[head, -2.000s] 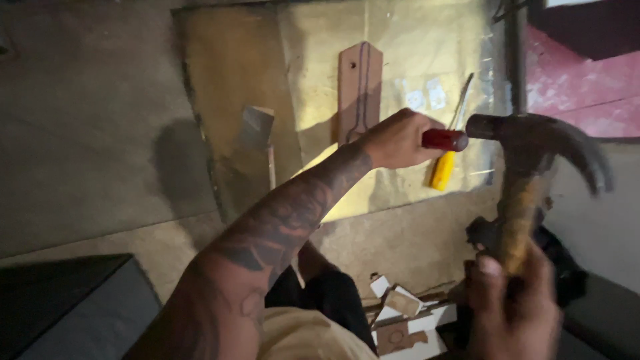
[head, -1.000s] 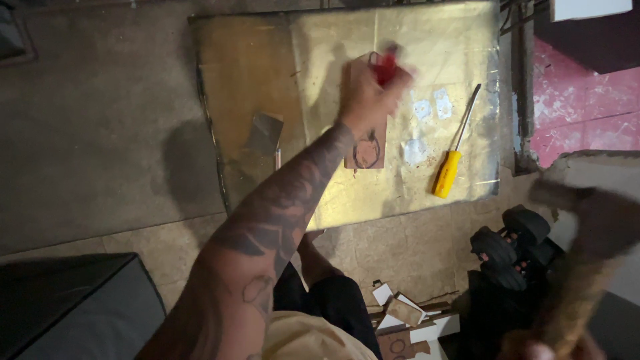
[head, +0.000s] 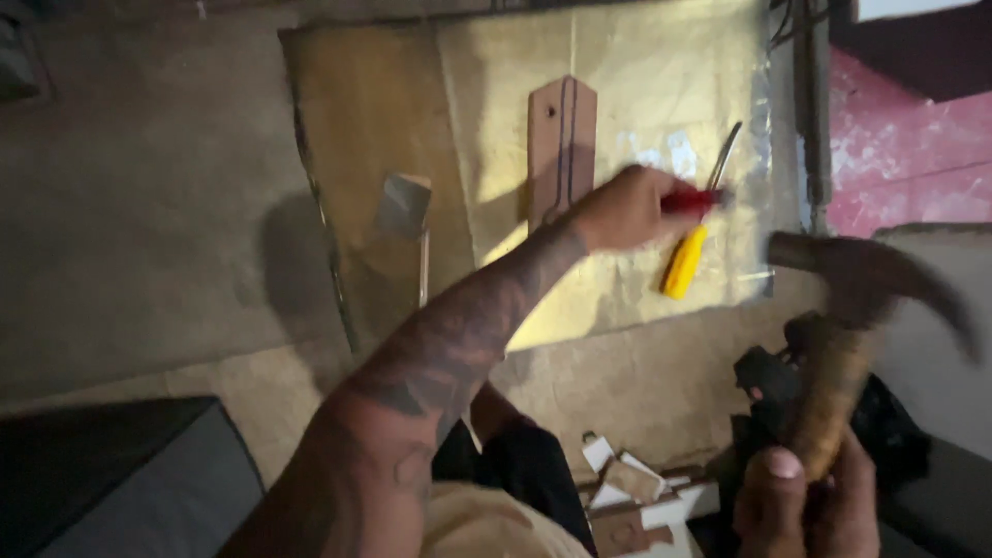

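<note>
My left hand is closed around a red-handled tool, raised over the right part of the board; the tool's working end is hidden. In my right hand is a claw hammer, gripped by its worn wooden handle, its striking face pointing toward the red tool without touching it. Below my left arm lies a flat brown piece with a pointed end, a small hole and dark drawn lines; my wrist hides its lower part. A yellow-handled screwdriver rests on the board beside my left hand.
The yellowish board lies on a tiled floor. A grey flat-bladed tool rests on its left part. A dark box stands at lower left, scraps lie near my legs, and black objects sit at right.
My left hand moved with the red tool from over the brown piece toward the right and nearer me. The hammer in my right hand shifted left, closer to the red tool, compared with one second ago.
</note>
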